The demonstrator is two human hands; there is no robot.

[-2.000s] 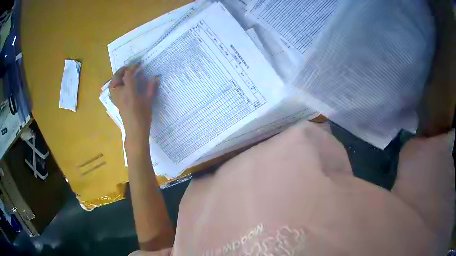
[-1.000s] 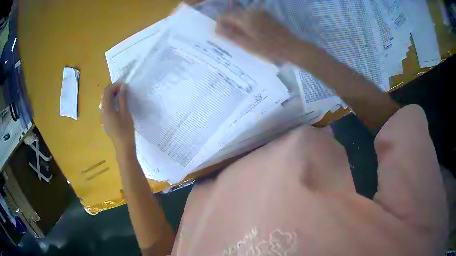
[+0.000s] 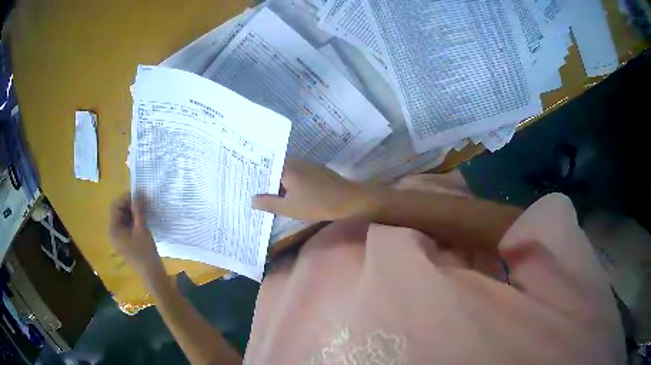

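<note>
A printed table form (image 3: 203, 171) is held up between both hands, over the left part of the main paper stack (image 3: 300, 93). My left hand (image 3: 135, 232) grips its left edge low down and is slightly blurred. My right hand (image 3: 310, 192) grips its right edge, with the thumb on the printed face and the other fingers mostly hidden behind the sheet. The form is slightly curved, with its title band towards the top. The top sheet of the stack shows a printed grid with small reddish marks.
A side pile of sheets (image 3: 457, 71) lies at the upper right, with long paper strips (image 3: 594, 39) beyond it. A small white paper slip (image 3: 86, 146) lies at the left on the brown table cover (image 3: 64, 78).
My right arm has come in from the right. A form is now lifted off the stack and turned more upright between both hands. The sheet seen earlier at the right lies on the side pile.
</note>
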